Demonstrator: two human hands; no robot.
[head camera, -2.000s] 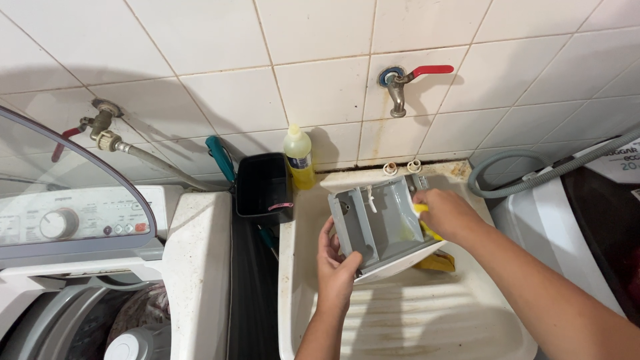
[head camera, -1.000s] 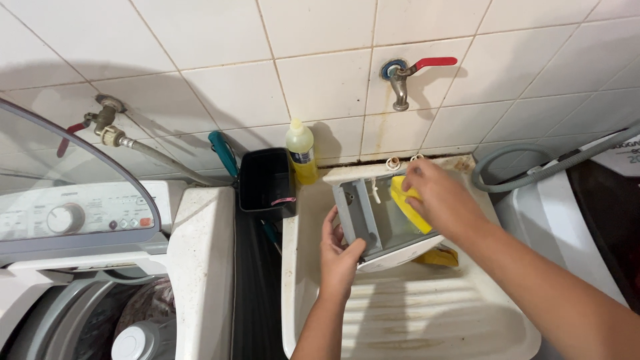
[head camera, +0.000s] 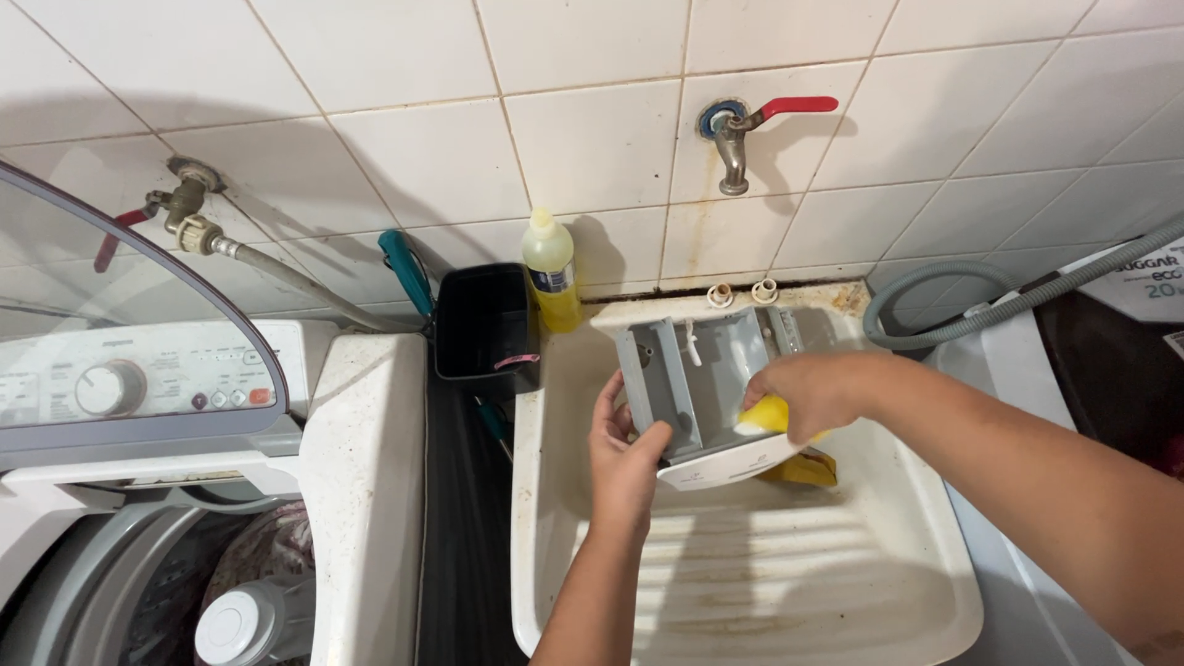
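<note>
My left hand (head camera: 629, 453) grips the left front corner of a grey plastic detergent drawer (head camera: 684, 388) with a white front, held tilted over the white laundry sink (head camera: 925, 592). A small white plastic piece lies against the drawer's rear wall. In my right hand (head camera: 814, 398) is a yellow sponge (head camera: 770, 414), pressed into the front right of the drawer's wide compartment; my fingers partly hide it. Below the drawer's front, a yellow item (head camera: 807, 467), perhaps a cloth, lies in the sink. A bottle of yellow liquid (head camera: 554, 277) stands upright at the sink's back left corner.
A tap with a red lever (head camera: 733, 153) projects from the tiled wall above the sink. At left are an open top-load washing machine (head camera: 370, 499), a black container (head camera: 486, 324) and a teal-handled tool (head camera: 405, 268). A grey hose (head camera: 999, 319) curves at the right.
My right hand with the sponge has moved from the drawer's rear part down to its front since one second ago. My left hand keeps hold of the drawer's left side.
</note>
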